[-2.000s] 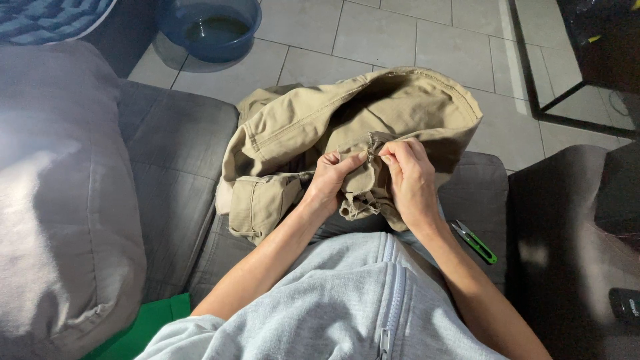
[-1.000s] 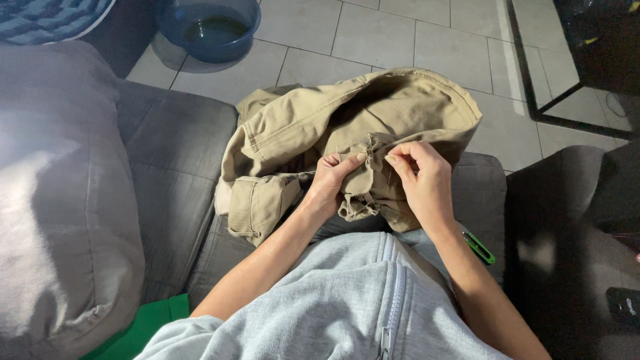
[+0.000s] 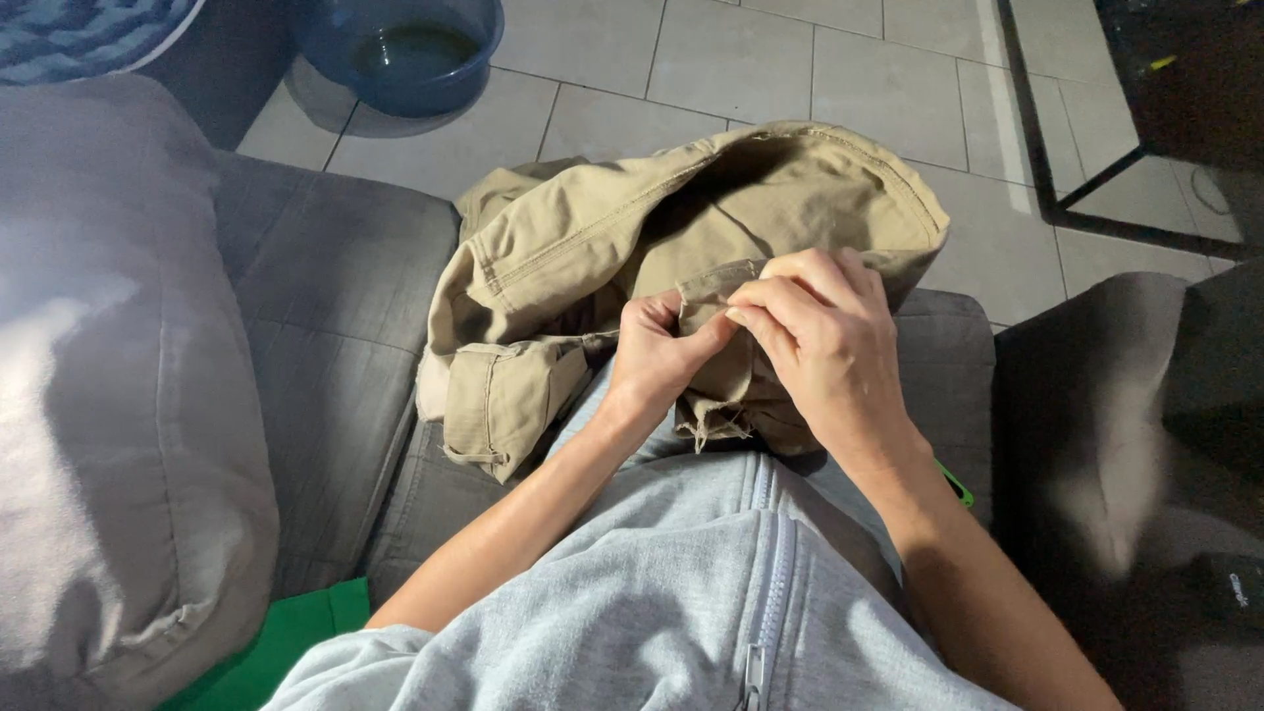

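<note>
A khaki cloth garment [image 3: 583, 237] with stitched seams lies bunched over my lap and the grey seat. My left hand [image 3: 662, 346] pinches a frayed piece of it between thumb and fingers. Close against that thumb, my right hand [image 3: 815, 316] has its thumb and fingertips closed on the same edge of the cloth. Loose threads hang from a torn edge [image 3: 716, 423] below my hands. Whether a small thread or tool is between my fingertips is too small to tell. Beside my right forearm, the green handle of a tool [image 3: 955, 486] shows, mostly hidden.
On the tiled floor at the upper left stands a blue plastic basin [image 3: 425, 59] with some liquid. A pale grey cushion [image 3: 118, 395] is at my left, near a green cloth [image 3: 286, 642]. A black object [image 3: 1229, 592] lies at the lower right. A black frame [image 3: 1062, 212] stands beyond.
My right hand has come back against my left at the cloth, after being slightly apart one second ago. The frayed piece has shifted between my fingers. My right forearm now covers most of the green-handled tool.
</note>
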